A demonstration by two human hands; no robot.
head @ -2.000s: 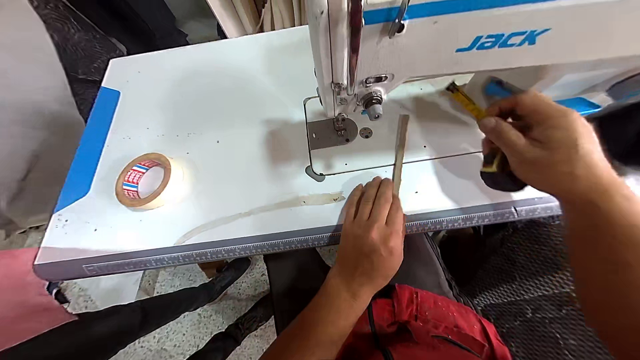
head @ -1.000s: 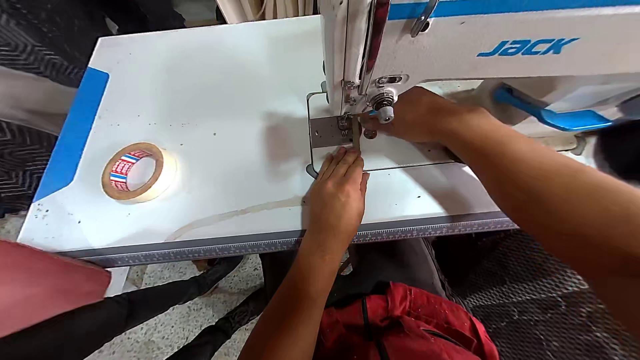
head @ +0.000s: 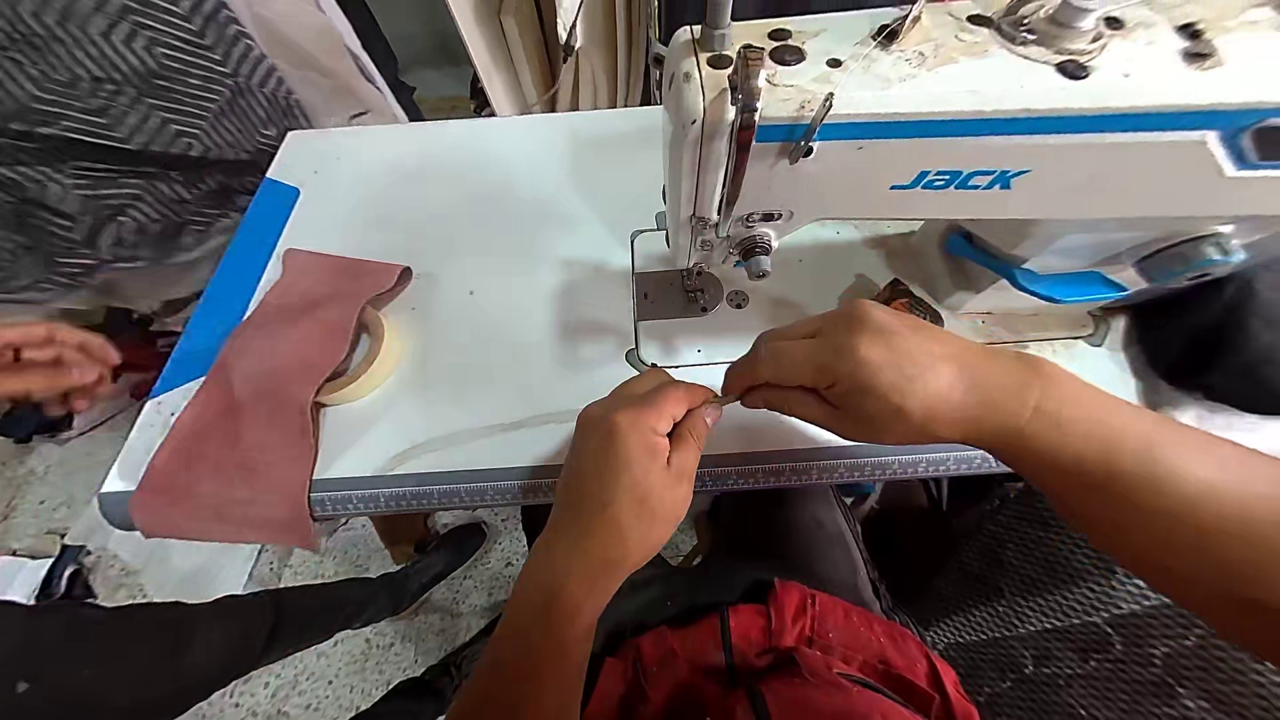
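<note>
Near the front edge of the white sewing table (head: 510,300), my left hand (head: 640,450) and my right hand (head: 850,375) pinch a small, narrow tan strip (head: 724,400) between their fingertips. Most of the strip is hidden by the fingers. Just behind the hands is the needle plate (head: 665,295) of a white and blue Jack sewing machine (head: 950,180), with the presser foot (head: 694,285) over it. Behind my right wrist lies a dark and orange object (head: 908,300), partly hidden.
A pink fabric or leather piece (head: 265,400) lies over the table's left end, partly covering a tape roll (head: 365,360). A ruler strip (head: 430,497) runs along the front edge. Another person's hand (head: 55,365) is at the far left. A blue lever (head: 1040,275) sits under the machine arm.
Both hands have moved from beside the needle toward the table's front edge. The pink piece now lies on the table over part of the tape roll. Another person's hand has come into view.
</note>
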